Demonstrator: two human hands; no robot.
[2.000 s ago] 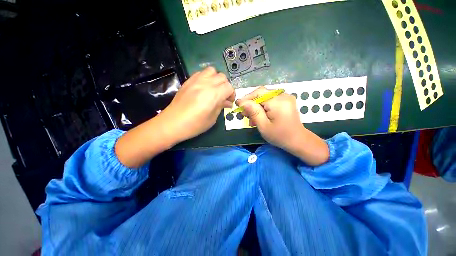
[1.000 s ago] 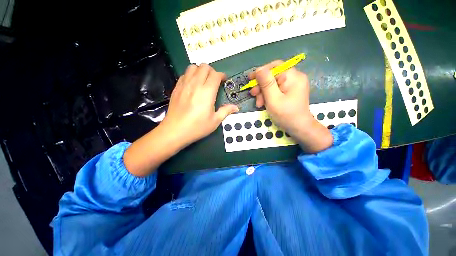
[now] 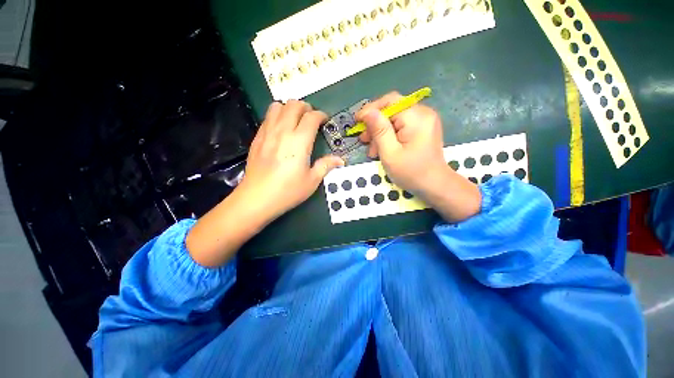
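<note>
The grey-black housing (image 3: 336, 135) with round rings lies on the green mat, partly covered by my hands. My left hand (image 3: 287, 151) rests at its left side, thumb at its lower edge and fingertips at its upper left corner. My right hand (image 3: 406, 144) holds the yellow tweezers (image 3: 399, 105), their tip on the housing near the rings. Whether a pad is at the tip cannot be told. A white backing sheet (image 3: 436, 207) with two rows of black round pads lies nearest my body, partly under my right hand and wrist.
Stacked cream pad sheets (image 3: 314, 78) lie beyond the housing. A dotted strip (image 3: 593, 65) lies slanted at the right across the yellow tape (image 3: 576, 148), beside a short blue piece (image 3: 563, 176). A shiny black tray (image 3: 159, 159) is at the left.
From two seconds ago, both hands have moved from the backing sheet's left end to the housing. Over the last second the tweezers' tip has shifted only slightly on the housing.
</note>
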